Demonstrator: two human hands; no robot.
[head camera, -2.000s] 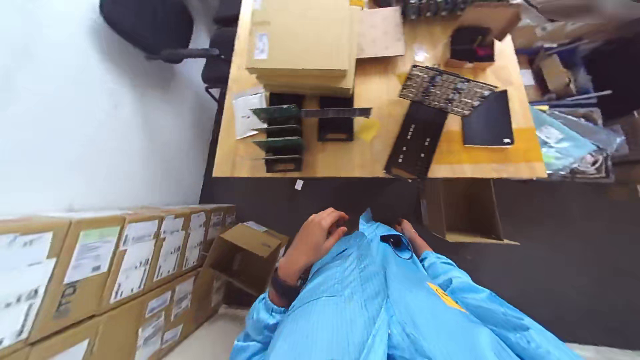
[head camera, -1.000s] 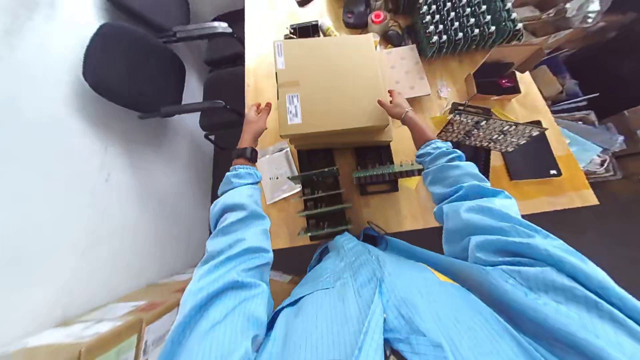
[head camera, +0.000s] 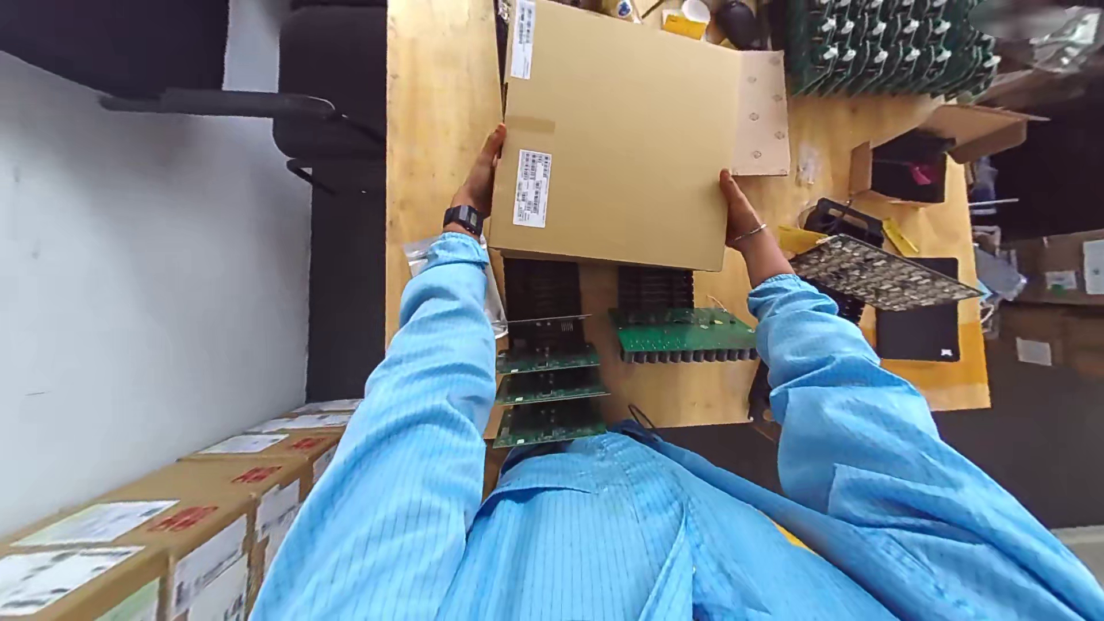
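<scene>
A flat closed cardboard box (head camera: 625, 138) with white printed labels lies between my two hands over the wooden table. My left hand (head camera: 483, 177) grips its left edge, the fingers mostly hidden at the side. On the box's right edge, near the front corner, my right hand (head camera: 738, 210) holds on. Just in front of the box, green circuit boards (head camera: 552, 385) stand in a black rack (head camera: 542, 297). Another green circuit board (head camera: 681, 335) sits at a second black rack (head camera: 655, 287), to the right.
Many green boards (head camera: 888, 47) stand at the back right. An open small carton (head camera: 906, 168), a component-covered board (head camera: 884, 272) and a black flat pad (head camera: 916, 323) lie right. Labelled cartons (head camera: 224, 470) line the lower left; a black chair (head camera: 332, 86) stands beyond the table's left edge.
Two seconds ago both hands were low by my body; they have since reached forward to the box's sides. The left hand, apart from the box a second ago, now touches it. The view has shifted.
</scene>
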